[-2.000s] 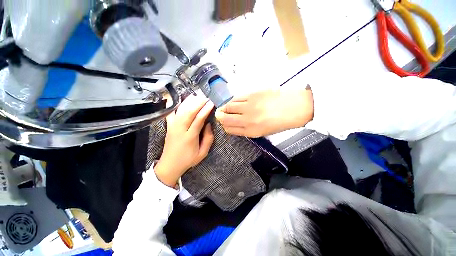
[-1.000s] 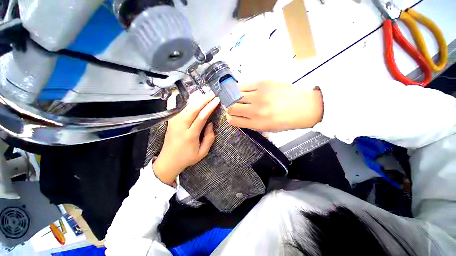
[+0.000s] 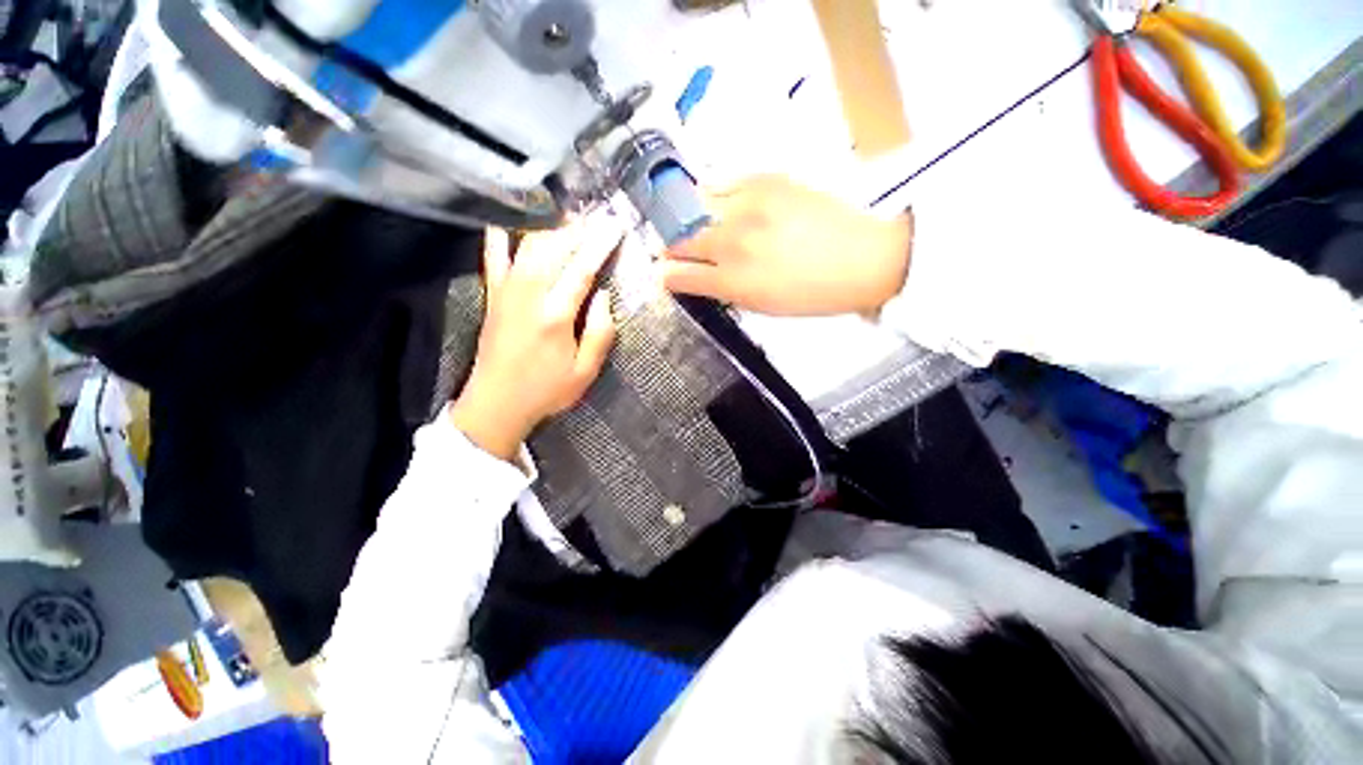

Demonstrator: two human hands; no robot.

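A tweed panel (image 3: 643, 434) with a round snap (image 3: 673, 516) lies over the black jacket cloth (image 3: 284, 434). My left hand (image 3: 541, 336) lies on the tweed just below the needle area, fingers spread and pressing it down. My right hand (image 3: 785, 247) is beside the grey-blue cylinder (image 3: 668, 194), its fingertips at the tweed's right edge; the exact grip is hidden. The zipper tape (image 3: 770, 401) runs down from my right hand in a curve along the black edge. The sewing machine (image 3: 404, 112) stands at upper left; its needle is too small to make out.
Red and yellow handled scissors (image 3: 1181, 127) lie at upper right. A ruler strip (image 3: 904, 392) edges the white table. Checked lining (image 3: 112, 224) is bunched at upper left. Small orange-handled snips (image 3: 181, 683) lie at lower left. Blue plastic (image 3: 591, 702) shows below.
The view has shifted, so the machine head shows higher up. Bunched checked lining now shows at upper left. The zipper tape bows out further to the lower right. Both hands remain beside the needle area.
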